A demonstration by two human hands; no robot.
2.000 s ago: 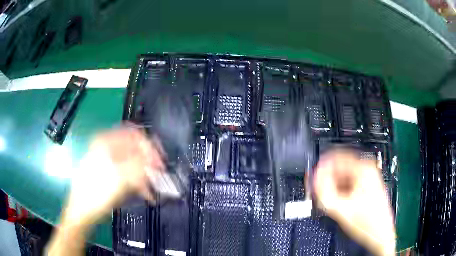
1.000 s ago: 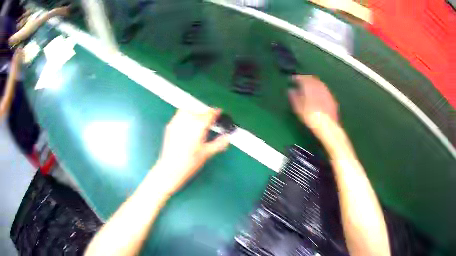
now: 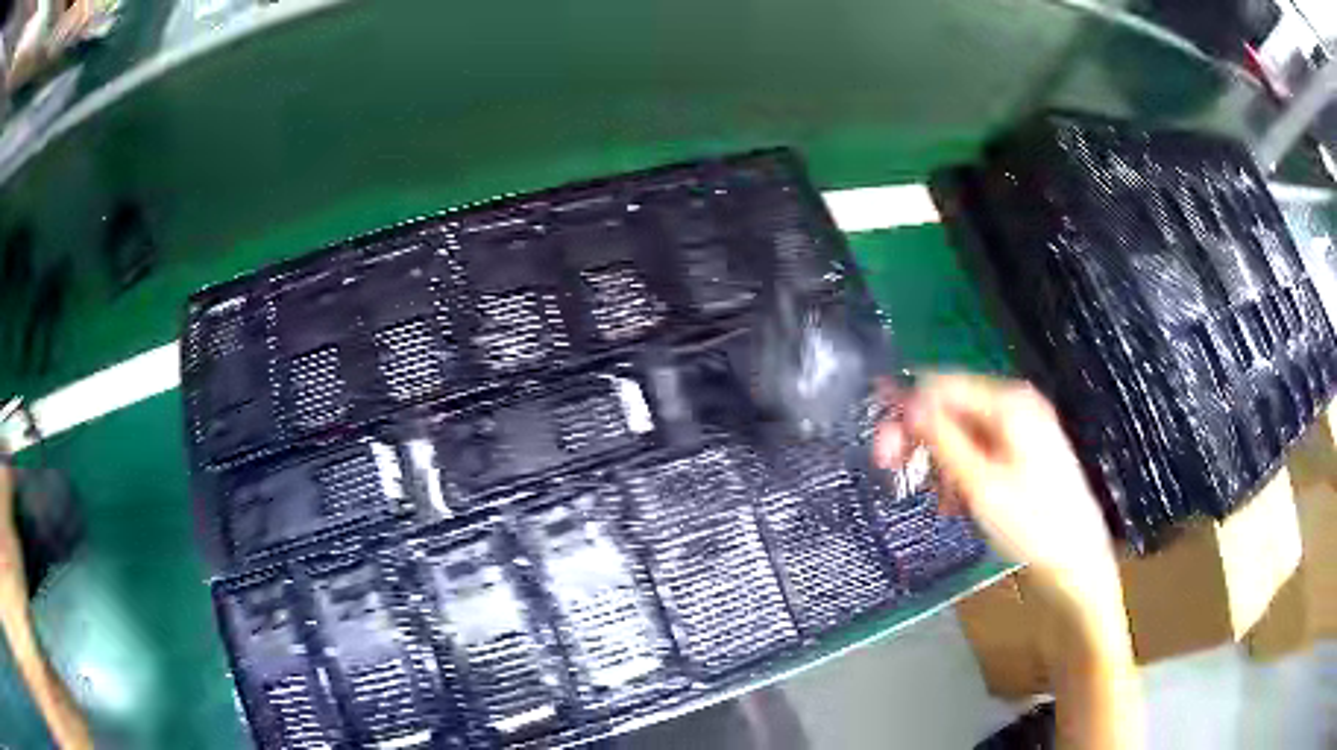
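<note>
A wide black tray (image 3: 587, 384) lies at a tilt on the green bench top. Several lower-left and middle pockets show framed black parts (image 3: 491, 623); lower-right pockets show ribbed floors. My right hand (image 3: 1004, 440) is over the tray's right side, fingers pinched on a blurred black part (image 3: 815, 366) above the tray; the part's exact outline is smeared. I cannot tell if it touches a pocket. My left hand is not visible. A narrow strip of forearm shows at the left edge, its hand cut off; whose it is I cannot tell.
A stack of black trays (image 3: 1173, 315) stands right of the working tray, above a brown carton (image 3: 1173, 593). The dark green belt (image 3: 587, 95) runs beyond the white edge rail (image 3: 884, 207). Loose dark parts (image 3: 129, 242) lie on the belt at far left.
The view has swung right from the belt and the bench's left side to the working tray. My right hand has come from the belt to over the tray. My left hand has left the picture.
</note>
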